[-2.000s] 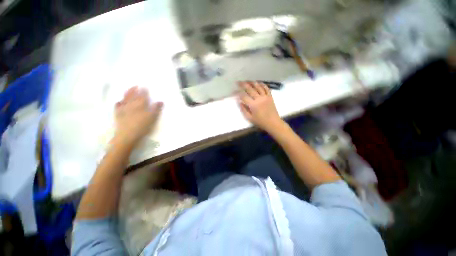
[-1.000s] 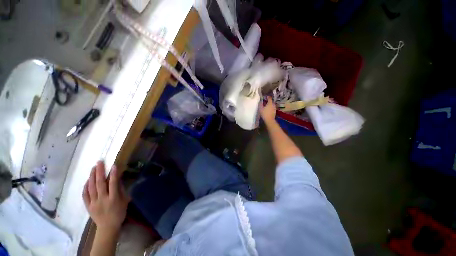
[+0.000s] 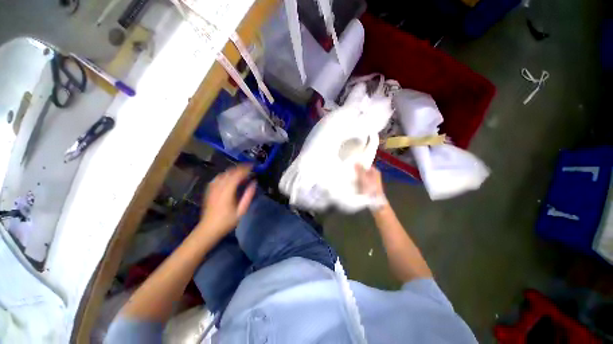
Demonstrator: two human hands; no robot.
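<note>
A soft white fabric bundle (image 3: 333,158) is lifted at the near left side of the red crate (image 3: 464,87). My right hand (image 3: 368,185) grips its right end; the fingers are blurred and partly covered by fabric. My left hand (image 3: 227,198) is off the table, above my thigh, empty with thumb and fingers apart, left of the bundle. Another white bundle (image 3: 447,168) with a yellowish band (image 3: 415,141) around it lies over the crate's near edge.
A small blue basket (image 3: 208,127) with a clear bag sits under the table edge (image 3: 151,154). Scissors (image 3: 66,80), snips (image 3: 91,136) and a pen (image 3: 107,77) lie on the machine table. White strips (image 3: 296,40) and a tape measure (image 3: 245,64) hang down.
My right hand has drawn the white bundle out of the crate towards me. My left hand has left the table edge and moved right, towards the bundle.
</note>
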